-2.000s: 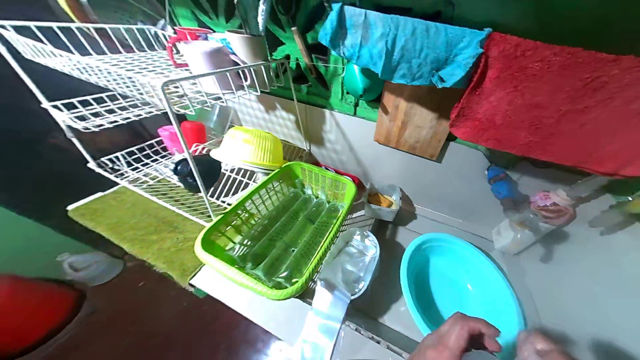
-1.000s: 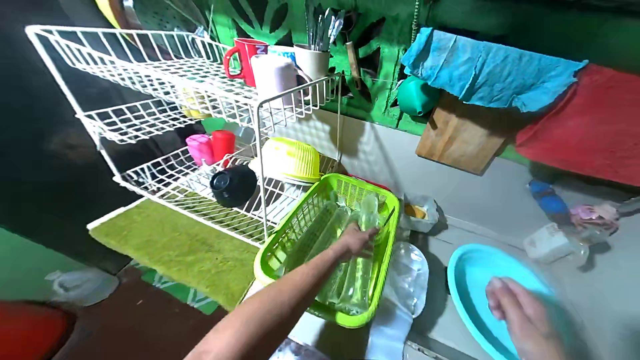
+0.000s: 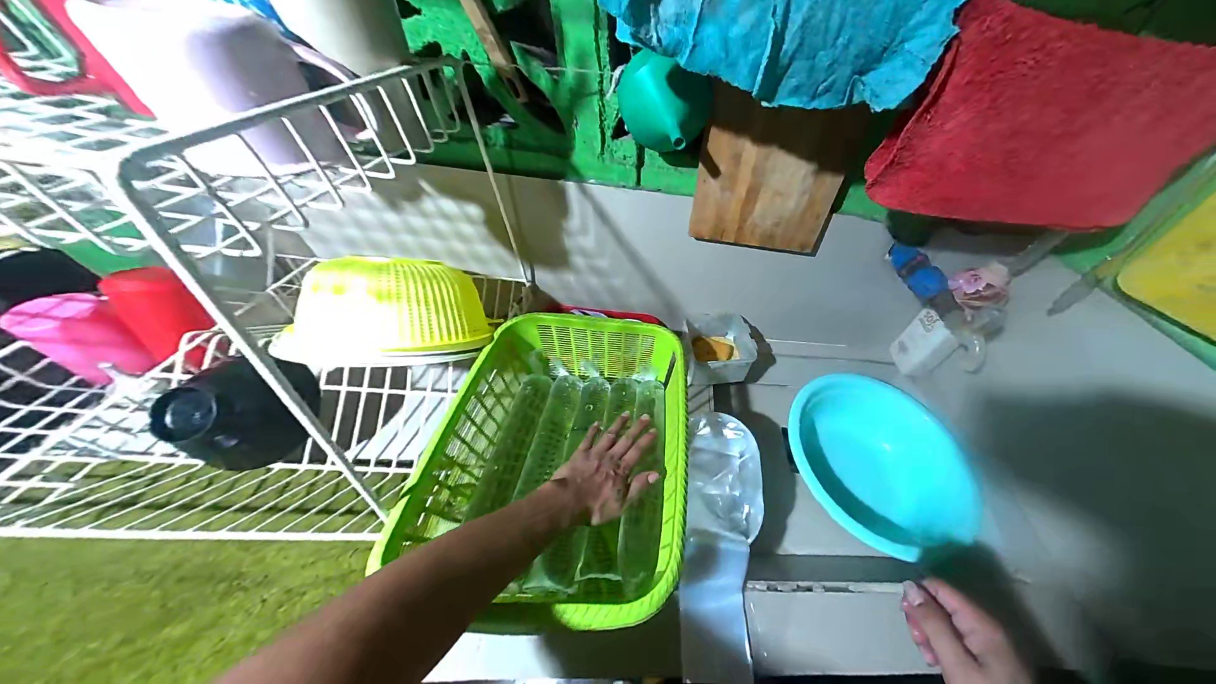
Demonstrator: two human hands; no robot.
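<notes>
My left hand (image 3: 613, 470) lies with fingers spread on several long clear plastic tubes of water or ice (image 3: 579, 408), which rest side by side in a green plastic basket (image 3: 673, 532). My right hand (image 3: 955, 627), fingers curled, is at the lower right, below a turquoise plastic basin (image 3: 883, 465); it shows nothing held, though part of it is cut off by the frame. Right beside the basket lies a clear plastic bag (image 3: 724, 475), its flat strip trailing toward the counter's front edge.
A white wire dish rack (image 3: 256, 361) with cups and a yellow strainer (image 3: 389, 309) stands left. Behind are a small container (image 3: 719, 350), a wooden board (image 3: 774, 176) and a green funnel (image 3: 662, 100). A soap carton (image 3: 923, 342) sits right; red cloth (image 3: 1054, 114) hangs above.
Two seconds ago my left hand was not over the basket; a second ago it was reaching in among the tubes, and now it lies flatter on them. The view has moved closer.
</notes>
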